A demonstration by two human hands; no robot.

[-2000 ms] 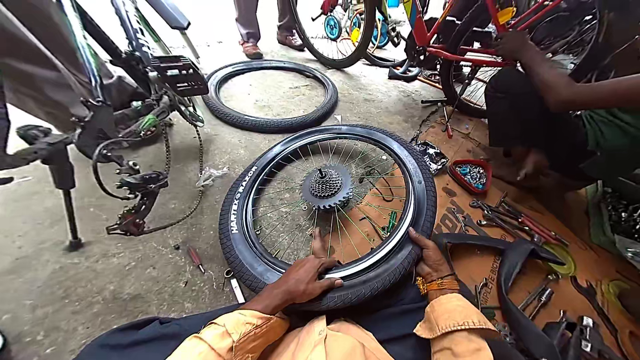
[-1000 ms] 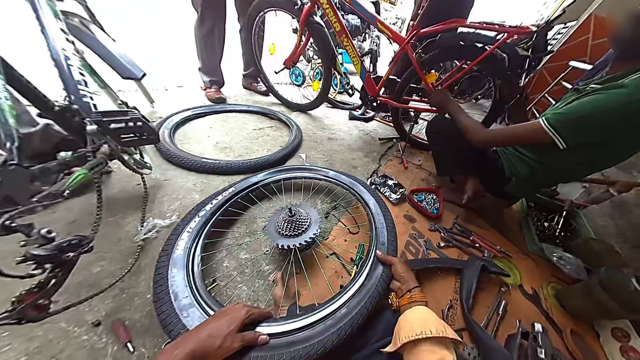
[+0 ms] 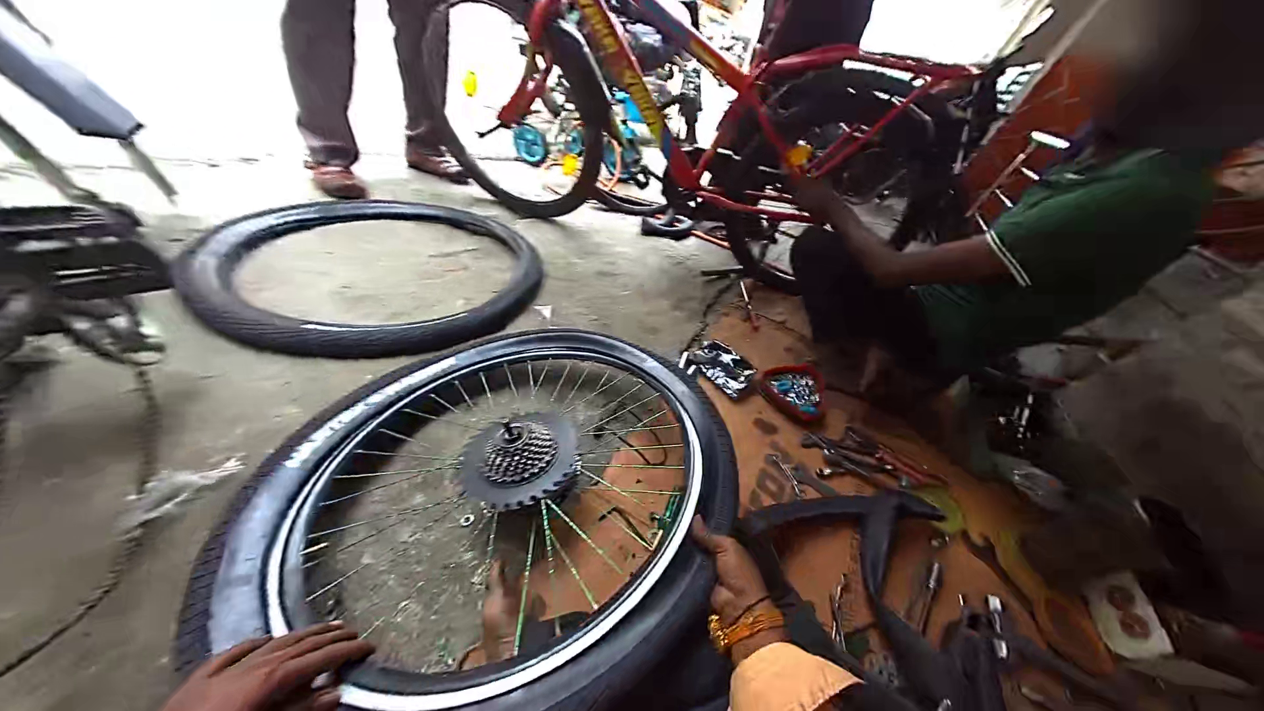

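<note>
A bicycle wheel with a tyre (image 3: 242, 568) around its rim lies before me, its spokes and the toothed cassette (image 3: 521, 454) facing up. My left hand (image 3: 272, 671) rests on the near left side of the wheel, fingers apart and laid across the rim. At the near right, my right hand (image 3: 733, 573) grips the tyre's edge, the thumb by the rim; the undersides of the fingers are hidden. A bare foot (image 3: 499, 607) shows through the spokes. Right of the wheel lies a black inner tube (image 3: 874, 553).
Another tyre (image 3: 365, 336) lies on the concrete beyond. Wrenches (image 3: 869, 456), a red tray of small parts (image 3: 793, 393) and a black packet (image 3: 724, 369) lie on cardboard at right. A co-worker in green (image 3: 1086, 267) crouches by a red bicycle (image 3: 691, 178). Another bicycle (image 3: 79, 257) stands left.
My left hand has shifted left along the near side of the wheel. My right hand stays at its right edge. The view has turned right since the earliest frame.
</note>
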